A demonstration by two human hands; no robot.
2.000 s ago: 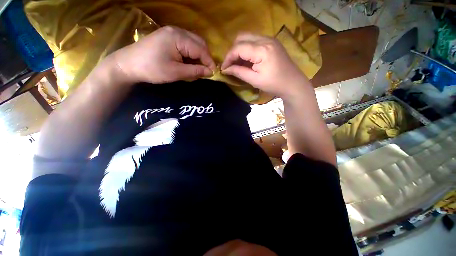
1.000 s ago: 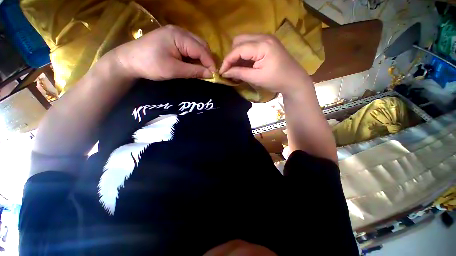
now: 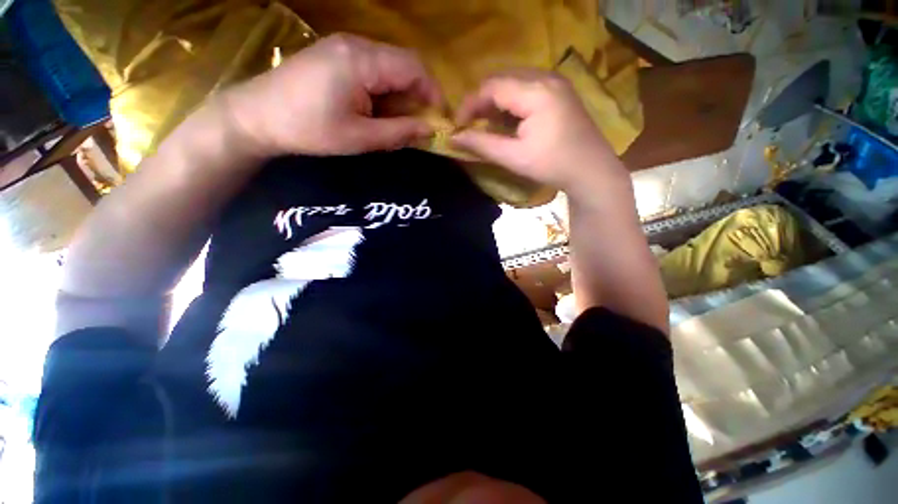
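A large mustard-yellow garment piece lies draped over my lap at the top of the head view. My left hand and my right hand meet above it, near the hem of the black T-shirt. Both hands pinch the garment's narrow folded edge between thumb and fingers, with a short stretch of yellow cloth showing between the fingertips. I cannot tell whether a small tool or thread is held there.
A brown board is beyond the garment at right. A crumpled yellow heap lies in the trough at right, beside a cream cloth-covered surface. A blue container is at upper left.
The fingertips have shifted slightly right and up, and a little more of the folded yellow edge shows between them. Both hands still pinch the cloth.
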